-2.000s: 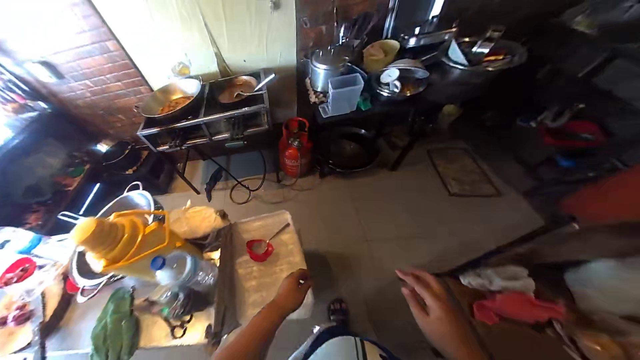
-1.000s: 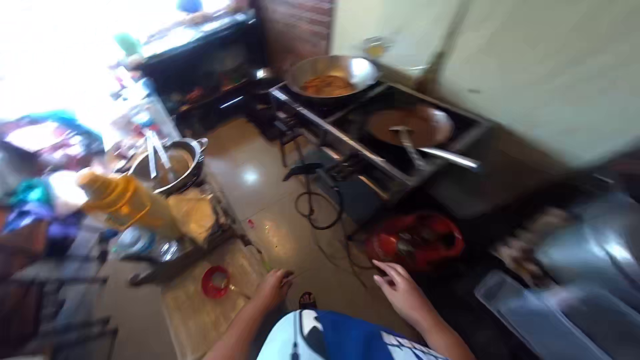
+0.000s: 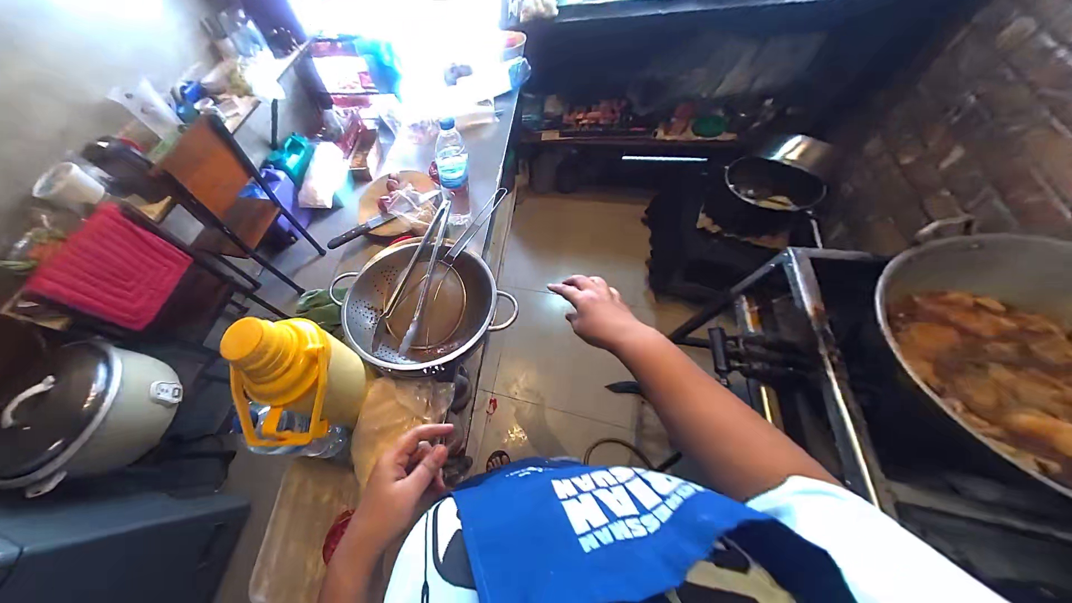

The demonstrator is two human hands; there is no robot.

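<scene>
My left hand (image 3: 410,473) is at the lower centre with fingers loosely bent, beside a plastic bag of pale contents (image 3: 389,419); nothing shows in it. Over the floor, my right hand (image 3: 593,308) is spread and holds nothing. Between the two and farther off, a metal colander (image 3: 360,322) rests on the counter with metal tongs (image 3: 427,280) and a wire strainer (image 3: 456,276) in it. Left of the bag stands a yellow thermos jug (image 3: 289,368). Beyond the colander, a knife (image 3: 360,231) lies at a round cutting board (image 3: 373,197), near a plastic water bottle (image 3: 452,163).
At the right, a large pan (image 3: 889,314) of stewed food sits on a metal-framed stove (image 3: 829,360). Farther back is a dark pot (image 3: 775,184). A rice cooker (image 3: 126,402) and a chair with a red woven cover (image 3: 117,264) are at the left. Tiled floor (image 3: 557,234) runs between counter and stove.
The view has swung far left, toward the counter and colander. My right hand now reaches farther forward over the floor, and my left hand is beside the plastic bag.
</scene>
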